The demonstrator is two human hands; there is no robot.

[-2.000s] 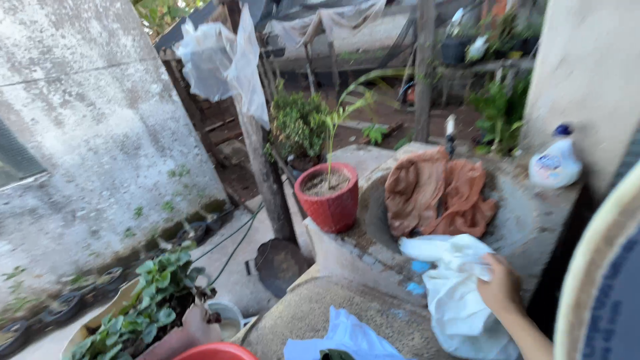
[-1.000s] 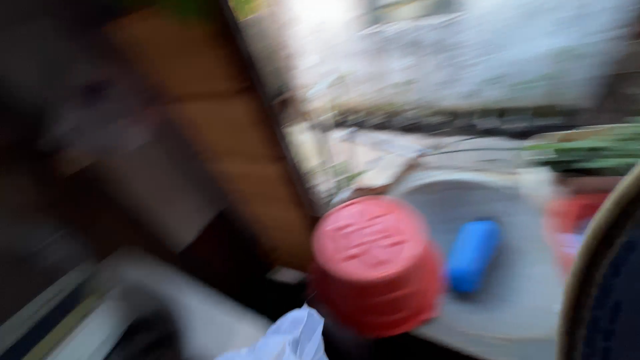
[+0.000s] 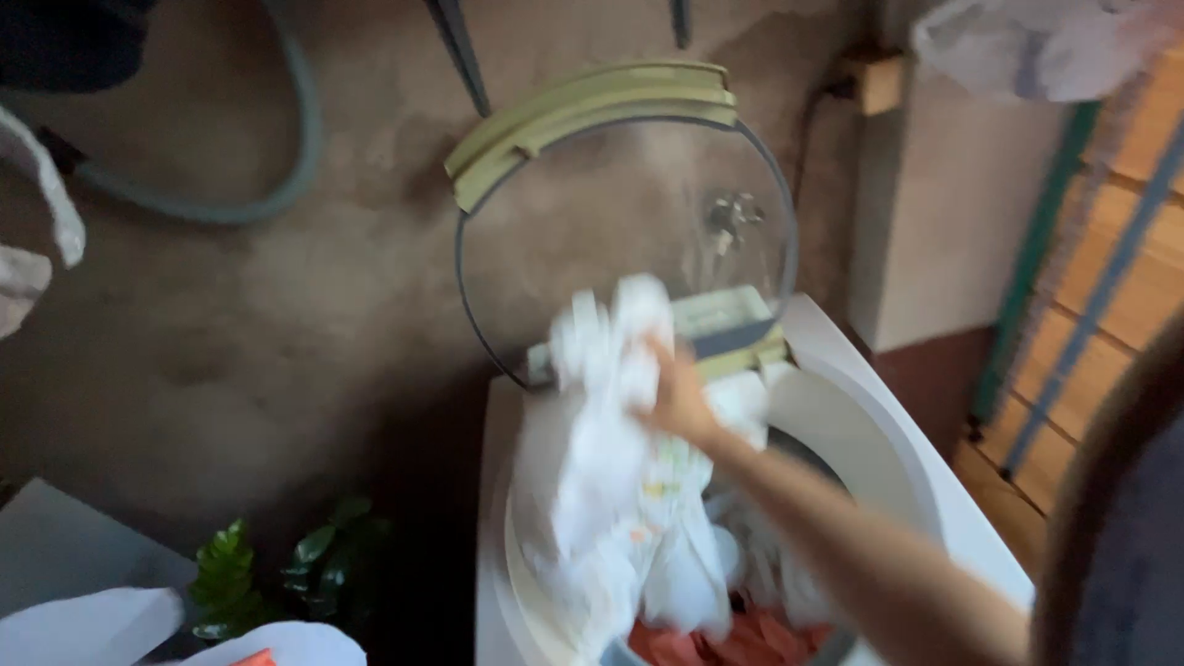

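My right hand (image 3: 675,388) grips a bundle of white cloth (image 3: 601,444), blurred by motion, above the drum opening of a white top-loading washing machine (image 3: 888,444). The cloth hangs down into the opening and has a small coloured print. Lower in the drum lie red-orange fabric (image 3: 749,638) and more pale cloth (image 3: 758,527). The round transparent lid (image 3: 629,222), with a yellow-green edge, stands raised against the wall behind. My left hand is not in view.
A grey hose (image 3: 222,213) loops on the wall at upper left. Green leaves (image 3: 227,564) and white objects (image 3: 92,629) are at lower left. At right are a wall outlet (image 3: 874,83), poles (image 3: 1091,324) and an orange slatted surface (image 3: 1147,268).
The view has swung from the outdoor basin to the washing machine. The right hand, on white cloth at the basin two seconds ago, now holds white cloth over the drum.
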